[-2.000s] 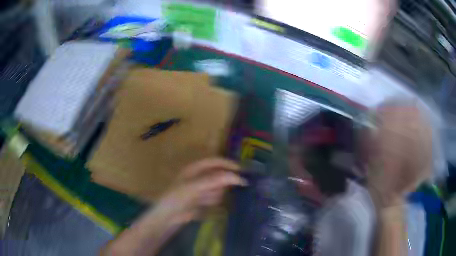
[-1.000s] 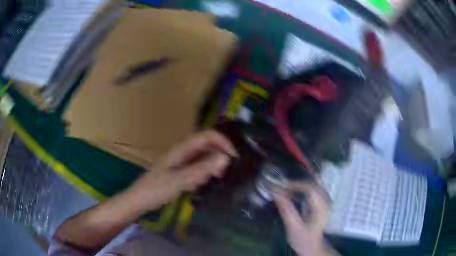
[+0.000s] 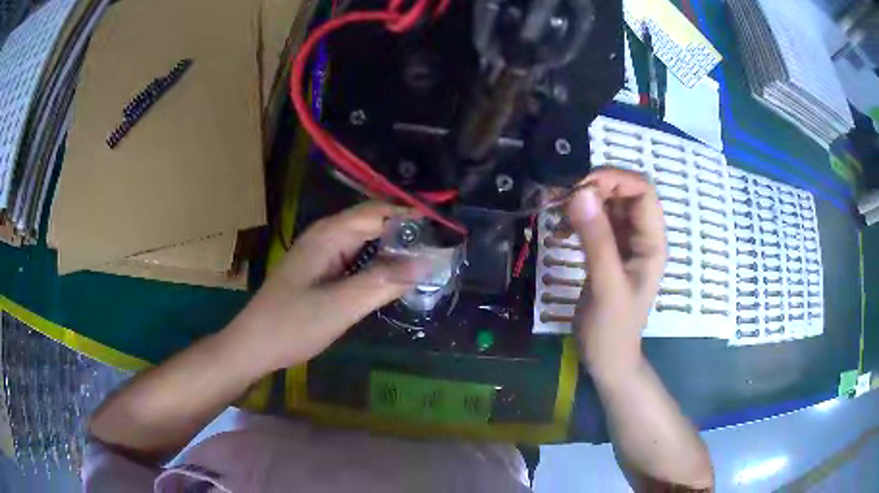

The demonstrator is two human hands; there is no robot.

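Note:
My left hand (image 3: 332, 279) has its thumb and fingers closed around the small clear and silvery fixture nest (image 3: 434, 262) at the front of the black test fixture (image 3: 386, 130). A small dark ridged item (image 3: 364, 255) shows between its fingers, mostly hidden. My right hand (image 3: 626, 241) is raised right of the nest, over the tray edge, thumb and index fingertips pinched on a thin dark strip, likely a camera module (image 3: 578, 189). A pale round part (image 3: 420, 297) shows under the nest. The red wire (image 3: 332, 144) loops down the fixture's left side.
White module trays (image 3: 675, 231) with rows of small strips lie right of the fixture. Cardboard sheets (image 3: 164, 183) with a black ridged strip (image 3: 149, 101) lie left. White stacks stand far left and far right (image 3: 795, 72). Yellow notes (image 3: 675, 43) lie behind the trays. A green label (image 3: 431, 396) is in front.
The view has turned down towards the fixture and sharpened. My left hand has come onto the nest. My right hand has moved up and right, away from the fixture front.

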